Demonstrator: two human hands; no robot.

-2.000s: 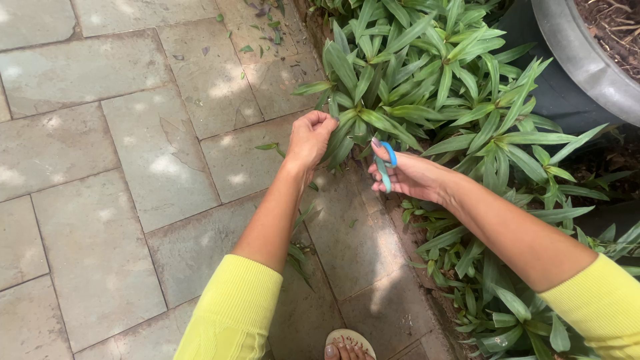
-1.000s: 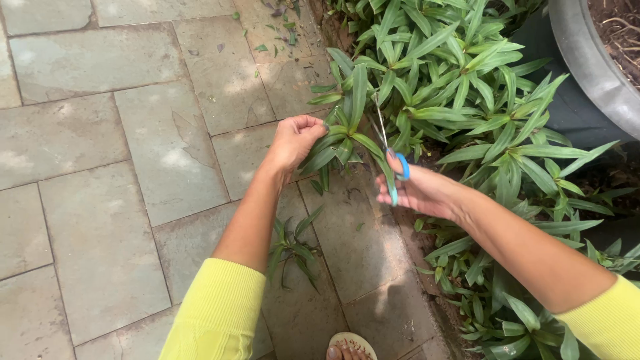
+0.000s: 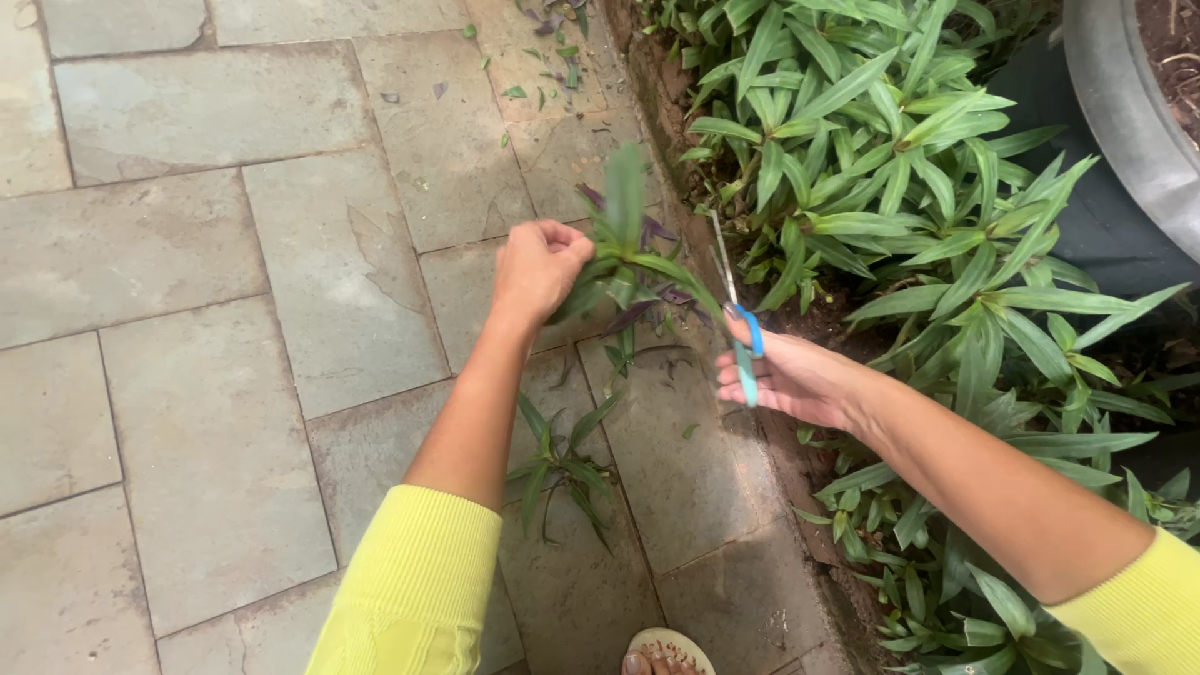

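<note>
My left hand [image 3: 544, 272] pinches a leafy green plant cutting [image 3: 623, 239], blurred at its top, above the paving. My right hand [image 3: 783, 370] holds scissors [image 3: 747, 347] with blue and teal handles, their blades pointing up and away. A long leaf of the cutting reaches to the fingers of my right hand. Another green cutting [image 3: 562, 464] lies on the stone paving below my hands. Purple leaves [image 3: 647, 305] show on the ground behind the held cutting. Leafy green plants [image 3: 891, 169] grow in the bed to the right of the scissors.
A low bed edge [image 3: 778, 450] runs between the stone paving [image 3: 337, 272] and the plants. A large grey pot [image 3: 1116, 122] with soil stands at the upper right. Leaf scraps [image 3: 553, 66] are scattered at the top. My foot in a sandal [image 3: 670, 652] is at the bottom.
The cutting in my left hand has come away from the planted bed and is now over the paving. Purple leaves on the ground have come into sight behind it.
</note>
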